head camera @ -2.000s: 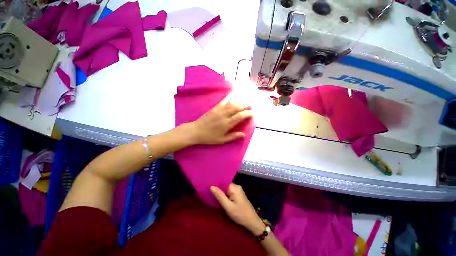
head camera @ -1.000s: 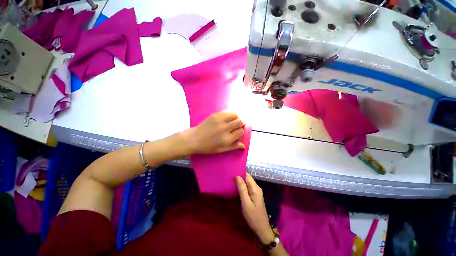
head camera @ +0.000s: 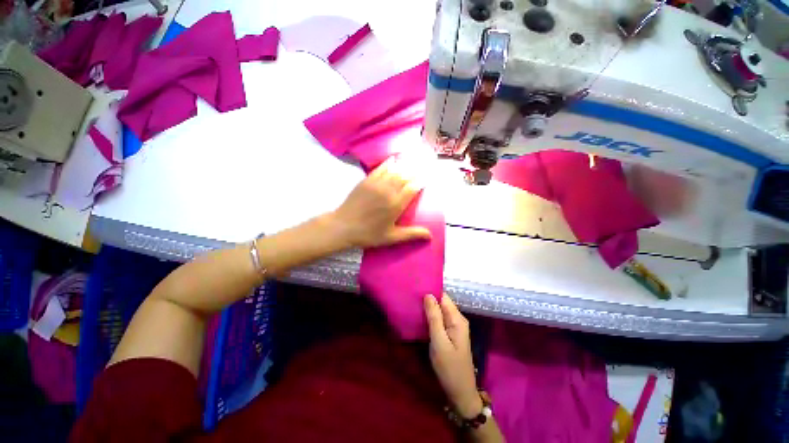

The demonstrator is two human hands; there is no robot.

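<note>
A magenta garment panel [head camera: 402,277] runs from under the bright needle area of the white JACK sewing machine [head camera: 597,112] down over the table's front edge. My left hand [head camera: 381,206] lies on the panel just in front of the presser foot, pressing it, fingertips washed out by the lamp glow. My right hand [head camera: 452,333] pinches the panel's right edge near its lower end, below the table edge. The panel's upper part is creased and spreads left behind my left hand. The needle and presser foot are hidden by glare.
Magenta cut pieces [head camera: 186,78] lie at the back left, beside a cream machine head [head camera: 39,108]. Another magenta piece [head camera: 597,203] lies under the machine arm, with green snips [head camera: 647,280] near it. Magenta panels [head camera: 545,381] hang low right. A blue crate [head camera: 238,355] stands below.
The panel has moved up and away past the needle, its upper part now creased. My left hand went down, then forward again. My right hand has shifted right and a little up from its first position.
</note>
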